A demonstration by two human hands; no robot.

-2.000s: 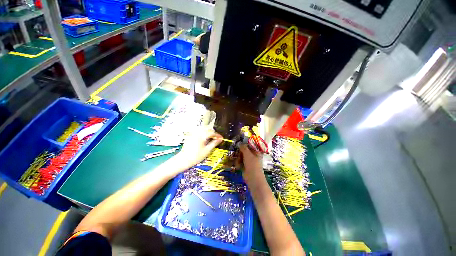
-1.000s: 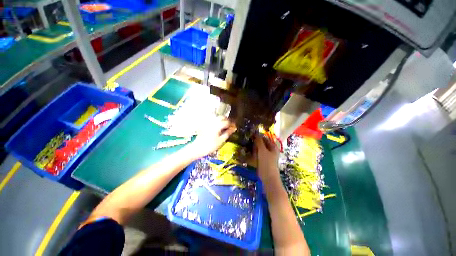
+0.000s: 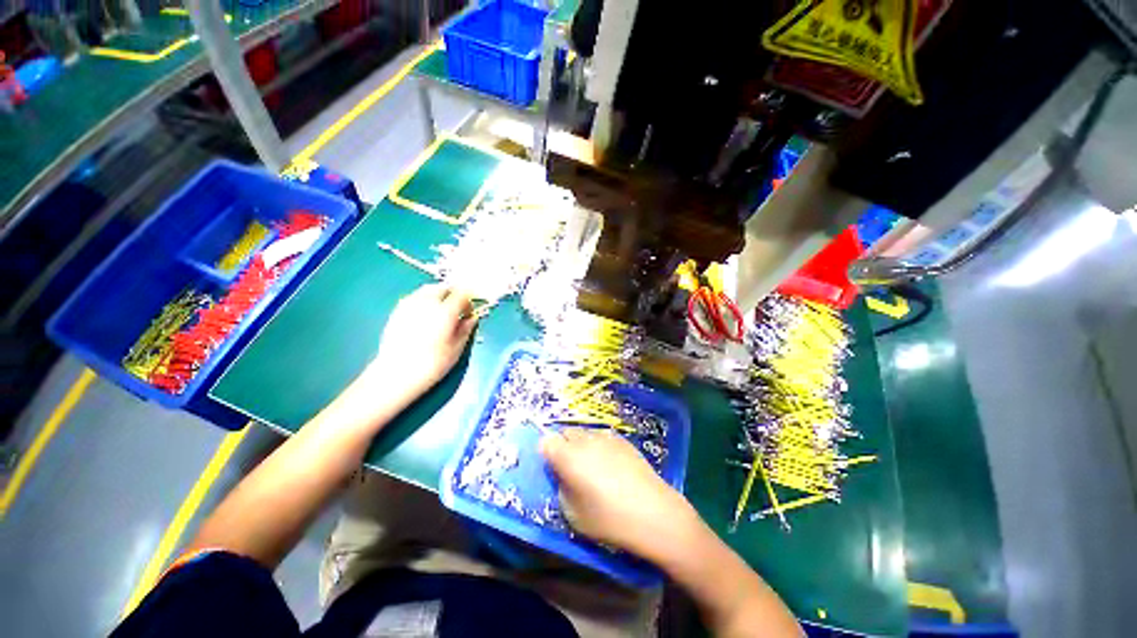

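Note:
My left hand (image 3: 424, 334) is at the front edge of the white wires (image 3: 505, 243) on the bench, its fingertips together at a white lead; its grip is unclear. My right hand (image 3: 599, 480) is over the blue parts tray (image 3: 464, 499), fingers bunched among the small silvery terminals (image 3: 505, 424); whether it pinches one cannot be told. Yellow wires (image 3: 599, 374) lie at the tray's back, under the press. The dark crimping die (image 3: 636, 280) has no hand at it. Red-handled scissors (image 3: 714, 314) lie to its right.
A pile of yellow-and-white leads (image 3: 804, 399) lies right of the press, with a red box (image 3: 825, 268) behind it. A divided blue bin (image 3: 94, 337) with red and yellow wires stands at left. The press front with its warning triangle (image 3: 860, 38) overhangs the bench.
My left hand has moved from the die leftward to the white wires. My right hand has moved from the die down to the tray. The view has shifted, and the scissors now show fully.

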